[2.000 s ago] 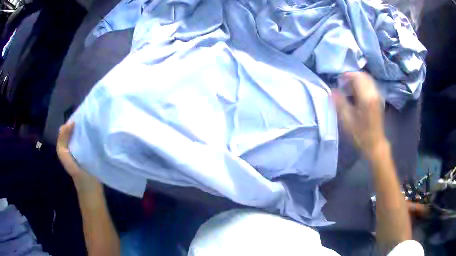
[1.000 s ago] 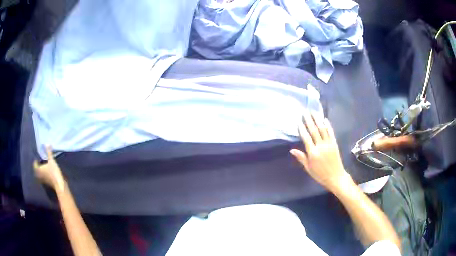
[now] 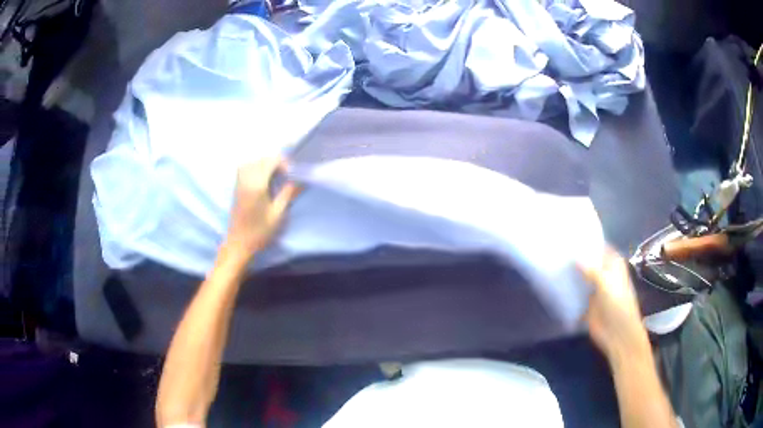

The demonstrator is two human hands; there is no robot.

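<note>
A light blue shirt (image 3: 188,150) lies over the left part of the grey padded table (image 3: 401,313), its body bunched at the left. Its sleeve (image 3: 427,192) stretches right across the raised pad and is blurred. My left hand (image 3: 261,205) grips the sleeve near where it joins the body. My right hand (image 3: 604,292) holds the sleeve's cuff end at the right, lifted a little off the pad; its fingers are partly blurred. The steam iron (image 3: 686,251), with a brown handle, stands at the table's right edge, untouched.
A crumpled heap of light blue shirts (image 3: 502,58) lies along the far side. A pale hose (image 3: 747,125) hangs at the right above the iron. A small black rectangle (image 3: 123,308) lies at the near left. Dark green cloth (image 3: 707,359) hangs at the lower right.
The shirt, first held spread wide, was laid on the pad. Since then my left hand has moved right onto the sleeve, and my right hand has moved right and nearer with the cuff end.
</note>
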